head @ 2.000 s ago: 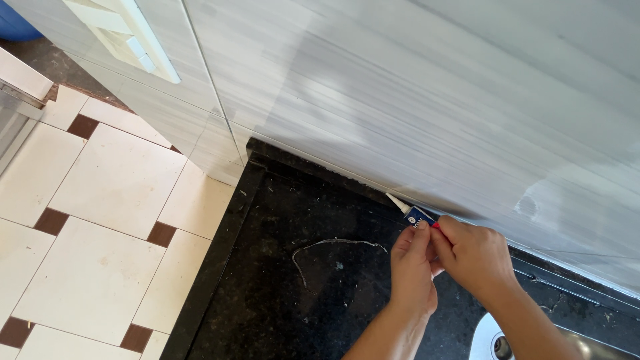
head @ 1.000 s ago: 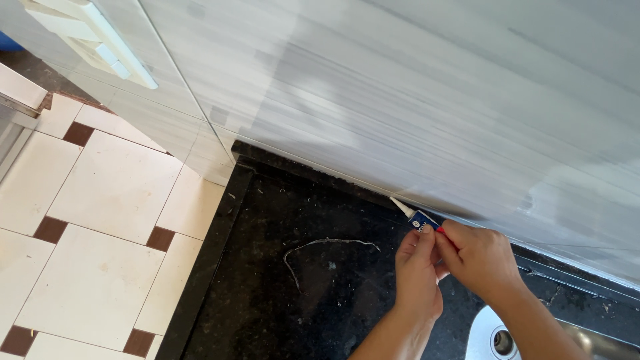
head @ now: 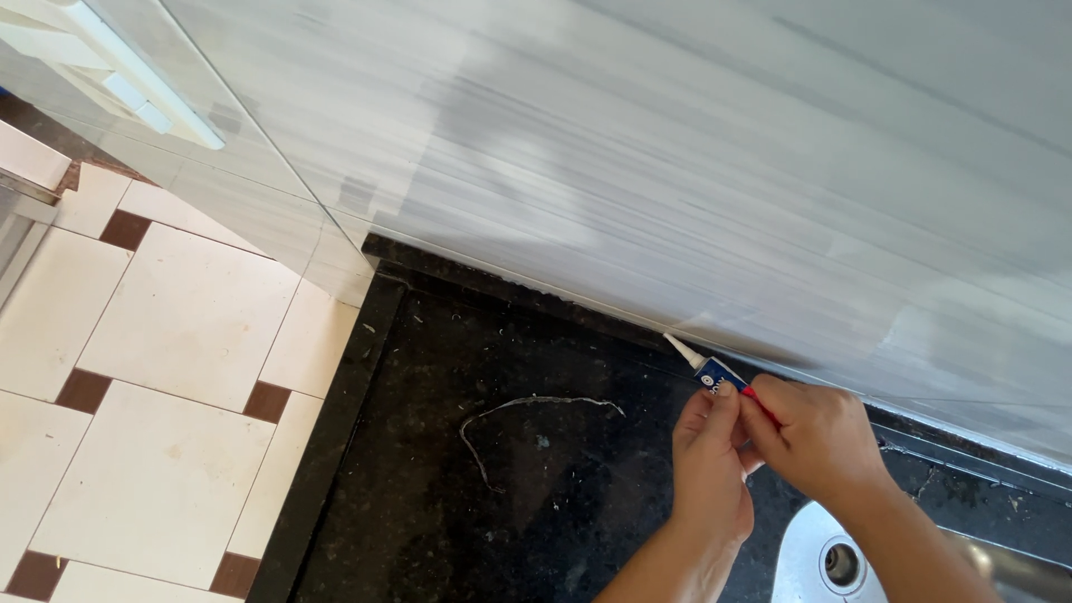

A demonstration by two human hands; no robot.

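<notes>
Both my hands grip a small blue and red sealant tube (head: 717, 376) with a tapered white nozzle (head: 683, 349). My left hand (head: 712, 452) pinches its front part between thumb and fingers. Its rear end is covered by my right hand (head: 812, 431), just to the right. The nozzle tip points up and left, at the seam between the black stone backsplash (head: 519, 293) and the pale tiled wall (head: 636, 184). A thin curled strip (head: 536, 401), whitish and stringy, lies on the black stone countertop (head: 419, 519) left of my hands.
A metal sink with a round drain (head: 842, 564) is at the lower right, below my right forearm. Small crumbs dot the countertop. Its raised left edge (head: 335, 452) stands above a floor of cream and brown tiles (head: 193, 318). A white fixture (head: 142, 75) sits on the wall at upper left.
Both hands still hold the tube, and the nozzle stays at the backsplash seam, shifted slightly left along it. The curled strip lies as before.
</notes>
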